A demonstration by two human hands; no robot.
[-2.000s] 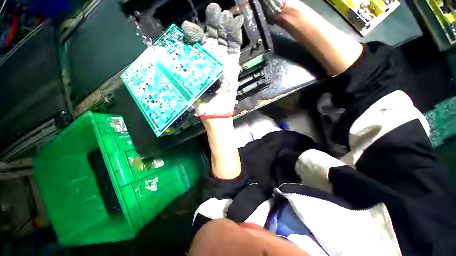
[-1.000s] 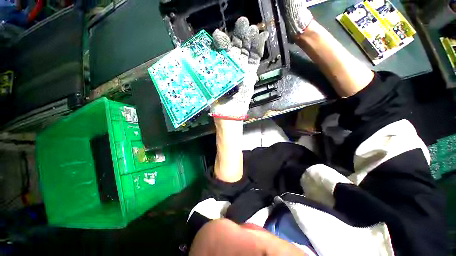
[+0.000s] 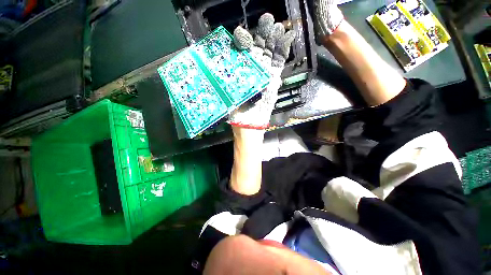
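Note:
The circuit board, teal-green in two halves with its dotted underside up, is tilted over the black bench edge. My left hand, in a grey-white glove with a red cuff edge, holds it at its right side, palm up; the thumb shows at the board's upper edge and the other fingers stretch past it over the carrier. The black carrier frame lies behind, cut off by the top edge. My right hand, gloved, is at the carrier's right side, its fingers cut off by the top edge.
A bright green crate stands left, below bench level, with a dark divider inside. A yellow-edged board lies on the bench at right. Pale strips lie below the carrier. Teal boards lie low at far right.
The whole view has shifted since two seconds ago, bringing more of the carrier and right-hand board into sight. My left hand keeps the circuit board. My right hand stays beside the carrier.

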